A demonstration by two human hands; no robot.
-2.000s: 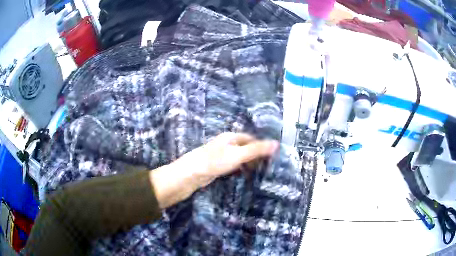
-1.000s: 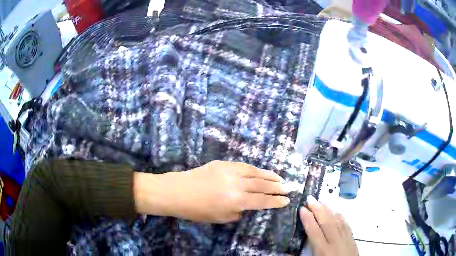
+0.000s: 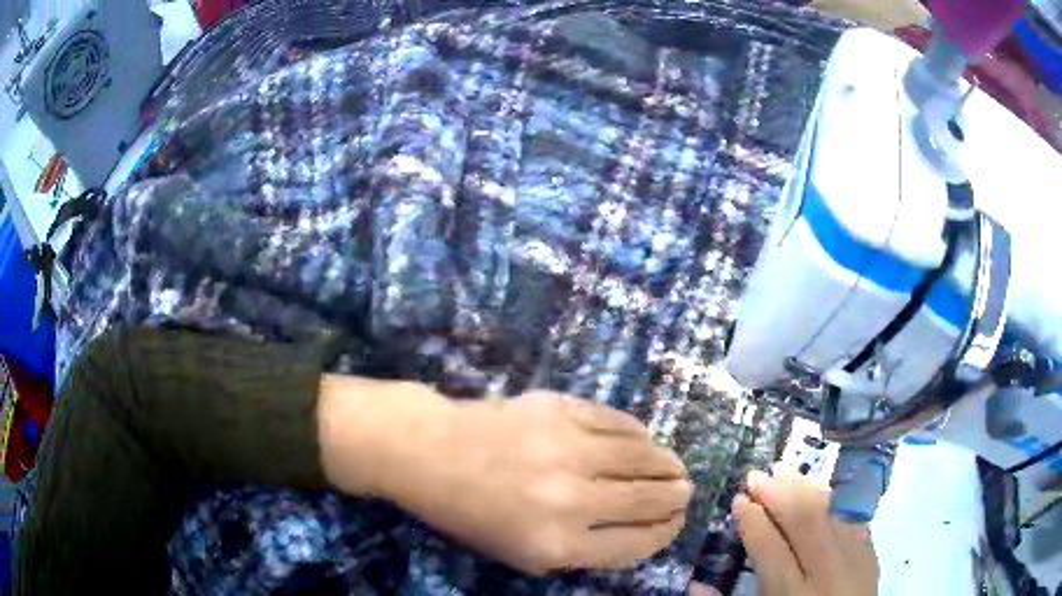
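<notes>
A plaid fuzzy garment in blue-grey, black and white covers the table. My left hand lies flat on it, fingers together and pointing right, left of the machine. My right hand is at the lower right, cut off by the bottom edge, its fingertips pinching the garment's edge just in front of the needle area. The white machine head with a blue stripe stands over the edge. The presser foot and needle are hard to make out under the head.
A grey box with a round fan grille stands at the far left. Dark layered edges curve along the far side. A pink item is above the machine head. A blue-grey cylindrical part sits right of the needle area.
The right hand came into view and now holds the garment edge. The left hand moved down and lies flat. The view has shifted, so the machine head looks larger and nearer.
</notes>
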